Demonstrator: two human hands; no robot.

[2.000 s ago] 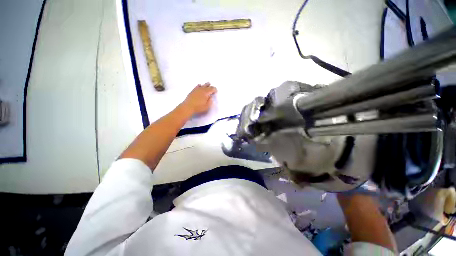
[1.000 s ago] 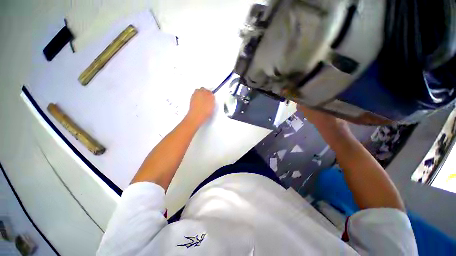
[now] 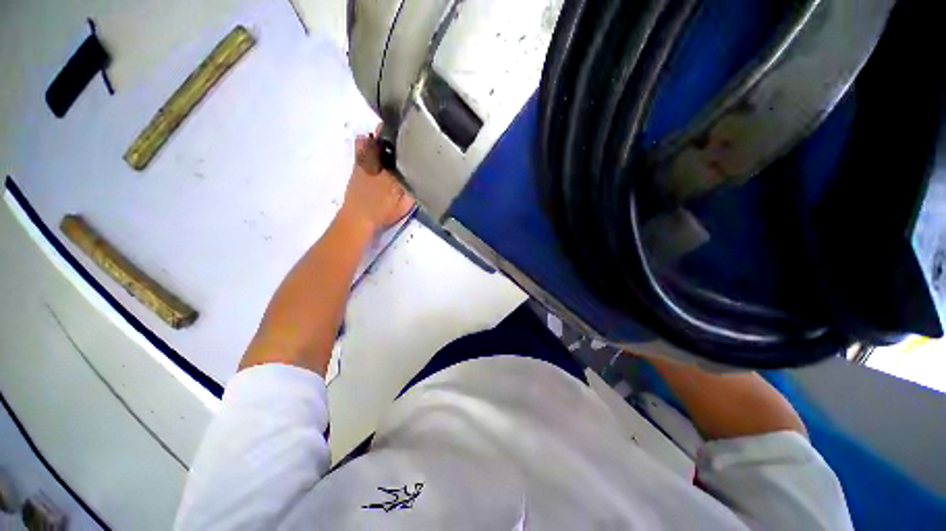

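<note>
The cutting machine (image 3: 498, 156), with its pale and blue motor housing and thick black power cable (image 3: 607, 166), fills the upper right and hides the cut. My left hand (image 3: 380, 185) is on the white marker paper (image 3: 259, 187) at the housing's left edge; its fingertips are partly hidden, so its grip cannot be told. My right forearm goes under the housing from the right; my right hand is hidden behind it. The dark edge of the fabric lay (image 3: 156, 332) shows along the left. Two yellowish-brown fabric weights, one upper (image 3: 189, 99), one lower (image 3: 128, 272), lie on the paper.
A dark piece (image 3: 77, 75) lies at the upper left of the paper. The off-white table edge runs in front of my body. Scraps show on the floor below the machine, with something blue (image 3: 830, 446) at the lower right. Small blocks (image 3: 42, 513) sit at the bottom left corner.
The machine housing has come closer and now covers more of the picture, hiding the base plate and my right hand. The weights and my left hand appear further left.
</note>
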